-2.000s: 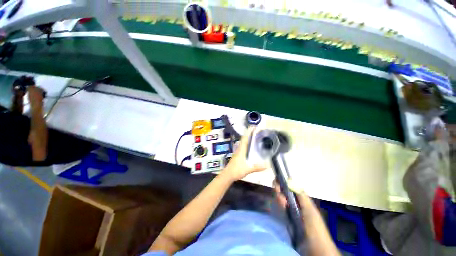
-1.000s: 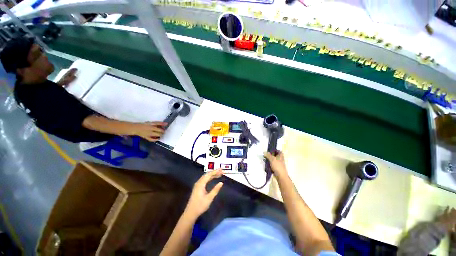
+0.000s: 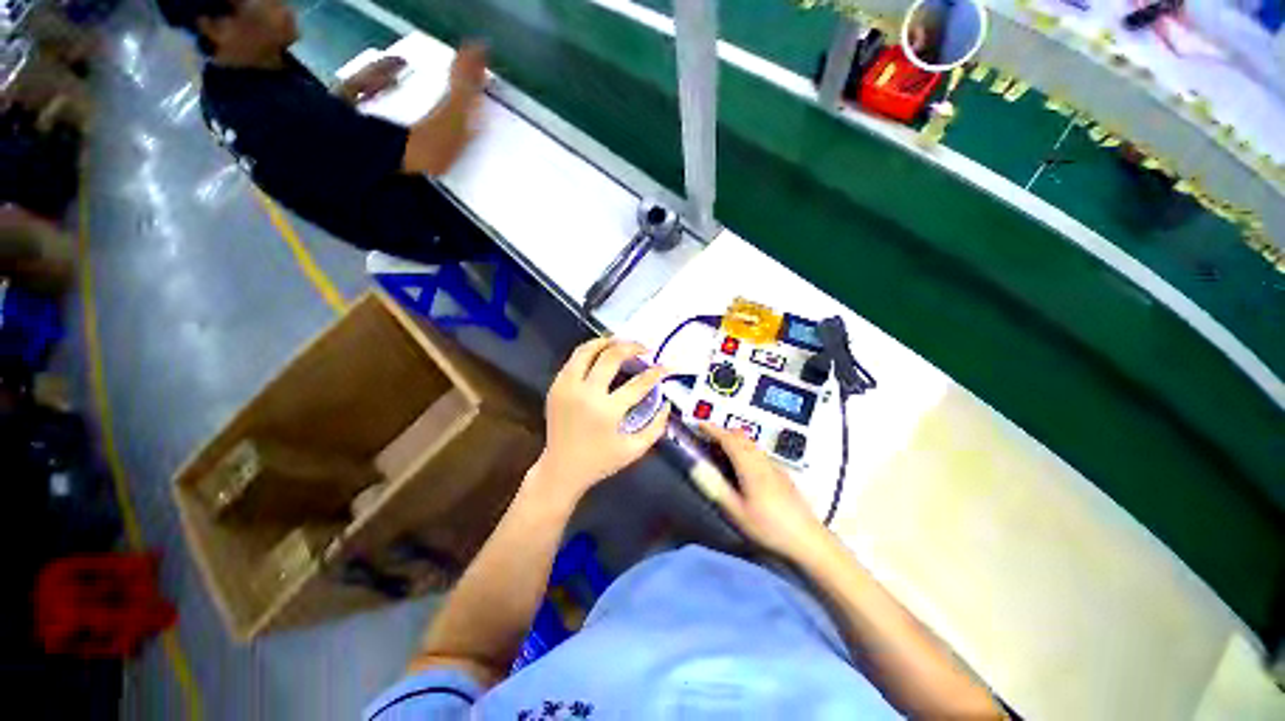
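Note:
A dark hair dryer [image 3: 693,459] is held in front of me at the bench's front edge. My left hand [image 3: 600,411] is wrapped around its round head. My right hand [image 3: 754,486] grips its handle. The white test panel [image 3: 740,404] lies just beyond, with lit meters, red switches, a black knob and a yellow-orange block [image 3: 753,321]. A bundled black cord [image 3: 843,356] lies at the panel's far right corner, and a thin cable runs down from it towards my right hand.
Another dryer [image 3: 634,251] lies on the white bench to the left. A person in black [image 3: 317,148] sits beyond it. An open carton [image 3: 338,465] stands on the floor at left. The green conveyor [image 3: 986,282] runs behind the bench. A round mirror-like disc [image 3: 943,31] is above it.
My view has turned left. The dryer beside the panel is now in both hands at the bench's front edge. My left hand has closed around its head. The other person's arm has drawn back.

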